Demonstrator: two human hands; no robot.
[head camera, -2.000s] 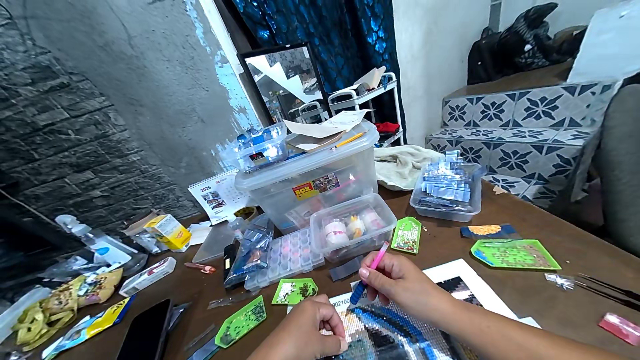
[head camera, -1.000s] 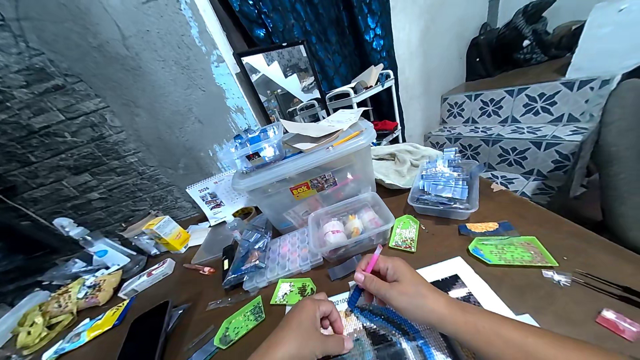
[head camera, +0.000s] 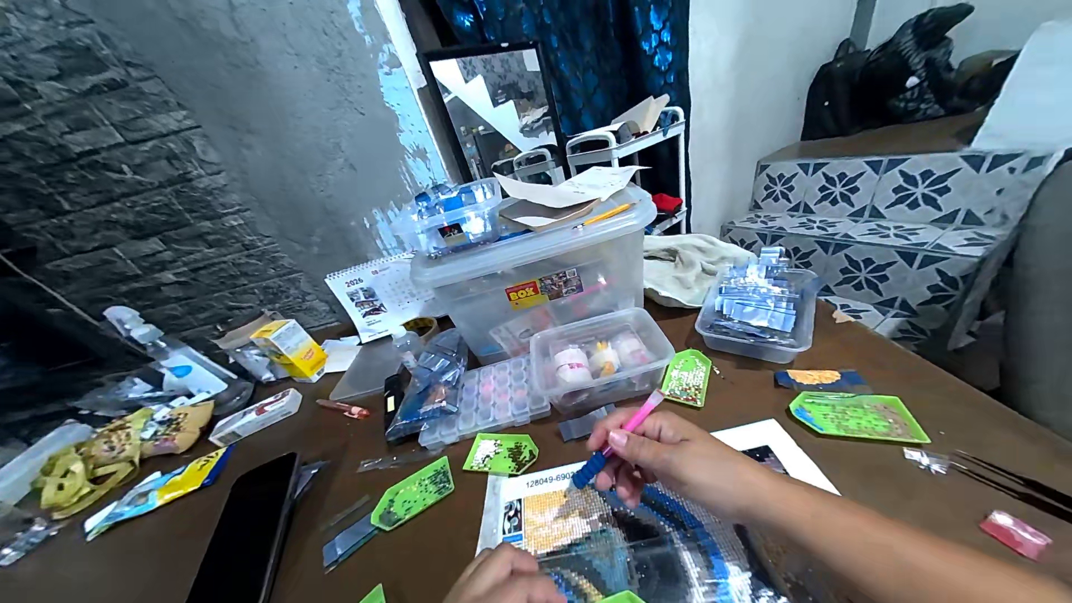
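Observation:
A diamond painting canvas (head camera: 662, 536) lies on the brown table, with part of its picture covered in small shiny drills. Above its upper left part, my right hand (head camera: 649, 452) holds a pink diamond-painting pen (head camera: 643, 412) with a dark blue grip, its lower end pointing down-left. My left hand (head camera: 505, 578) rests at the lower left edge of the canvas, fingers curled; whether it holds anything cannot be told. Green drill trays stand around: one with dark and pale drills (head camera: 501, 454), one with dark drills (head camera: 414, 492), and one with mixed drills (head camera: 687, 378).
A large lidded plastic box (head camera: 536, 276) stands behind a small tub (head camera: 601, 360) and a compartment case (head camera: 490, 398). A phone (head camera: 247, 528) lies left. At right are a tub of packets (head camera: 758, 314), a green tray (head camera: 859, 417), tweezers (head camera: 1013, 483) and a pink packet (head camera: 1015, 534).
My left hand has moved down toward the near edge of the view. My right hand with the pen is lower, and the pen now tilts more. More of the canvas's upper left corner shows.

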